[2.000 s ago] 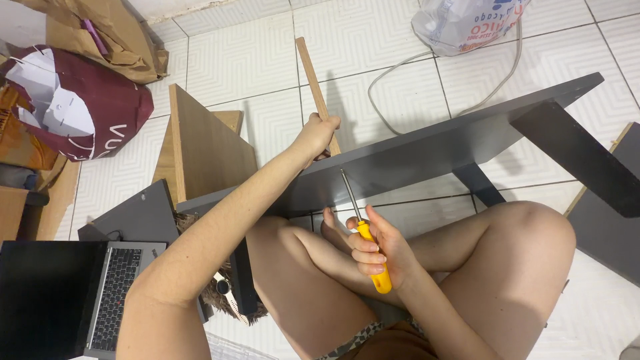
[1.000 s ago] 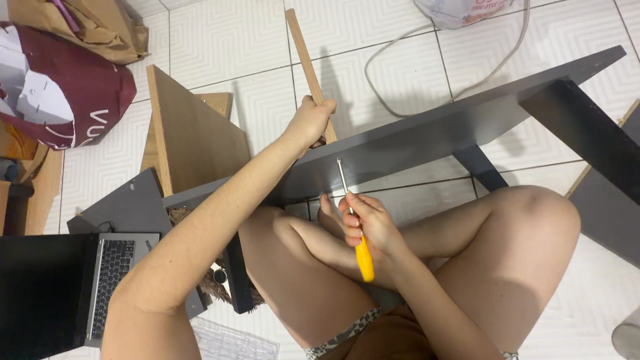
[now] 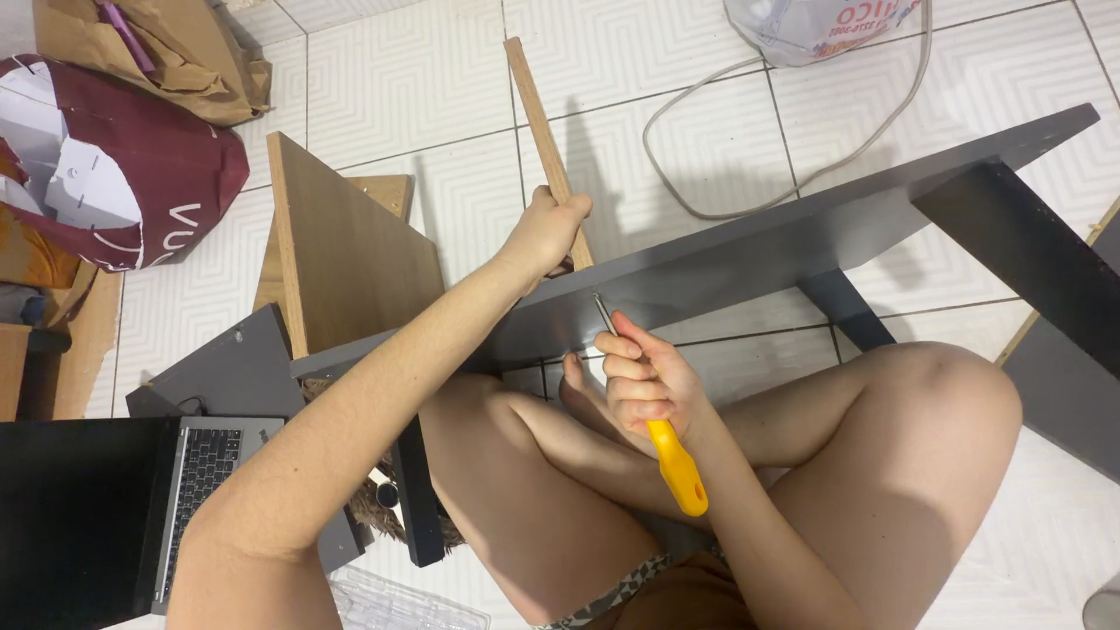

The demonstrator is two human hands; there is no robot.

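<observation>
A long dark grey board (image 3: pixel 744 254) stands on edge across my lap, with dark legs or side pieces attached. Beyond it, my left hand (image 3: pixel 549 229) grips a narrow wooden panel (image 3: pixel 538 122), seen edge-on, whose near end meets the far side of the board. On the near side, my right hand (image 3: pixel 647 376) is closed around the shaft and upper handle of a yellow-handled screwdriver (image 3: pixel 678 472). The screwdriver's tip is at a small spot on the board's face, close to the wooden panel's end. A wider wooden panel (image 3: pixel 359 254) rises from the board's left part.
An open laptop (image 3: pixel 206 481) lies at lower left beside a grey panel (image 3: pixel 227 367). Maroon (image 3: pixel 192 184) and brown paper bags (image 3: pixel 192 70) stand upper left. A plastic bag (image 3: pixel 814 26) and grey cable (image 3: pixel 700 210) lie beyond the board. Another grey panel (image 3: pixel 1067 376) is at right.
My right hand has shifted on the screwdriver, from the handle towards the shaft. The screwdriver's tip stays at the board's face, and my left hand keeps hold of the narrow wooden panel.
</observation>
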